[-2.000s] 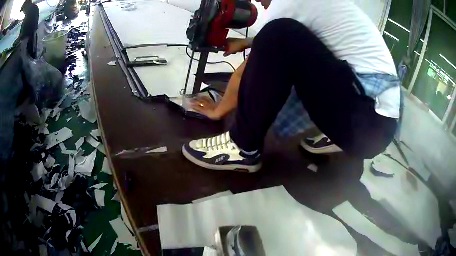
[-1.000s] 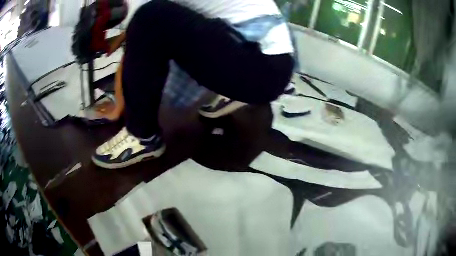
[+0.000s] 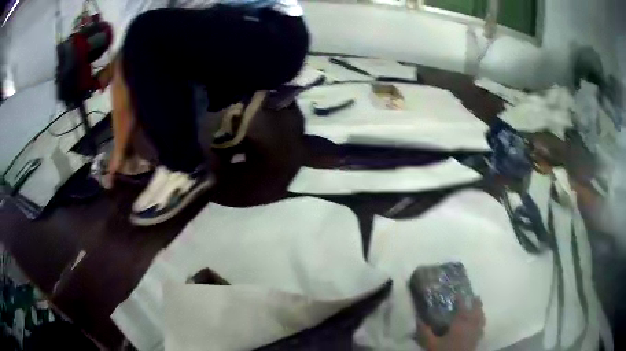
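Note:
My right hand (image 3: 456,329) is at the bottom right, its fingers on a shiny, speckled, wrapped fabric weight (image 3: 441,291) over a white-topped panel stack (image 3: 473,233). My left hand is not in view. A white-topped piece with a dark underside (image 3: 254,317) lies across the near foreground, its right tip raised. It partly covers a large white-topped panel stack (image 3: 274,236) and a small open carton (image 3: 208,277), of which only one corner shows.
Another person (image 3: 161,116) squats on the dark table (image 3: 268,161) at left, one hand near a red-and-black cutting machine (image 3: 84,58). A curved strip (image 3: 384,179), another panel stack (image 3: 412,123) and a small box (image 3: 388,97) lie beyond. Fabric strips (image 3: 570,260) lie at far right.
The view has swung right, so the squatting person sits further left. My right hand has come into view on the weight. The white-topped piece now covers most of the carton.

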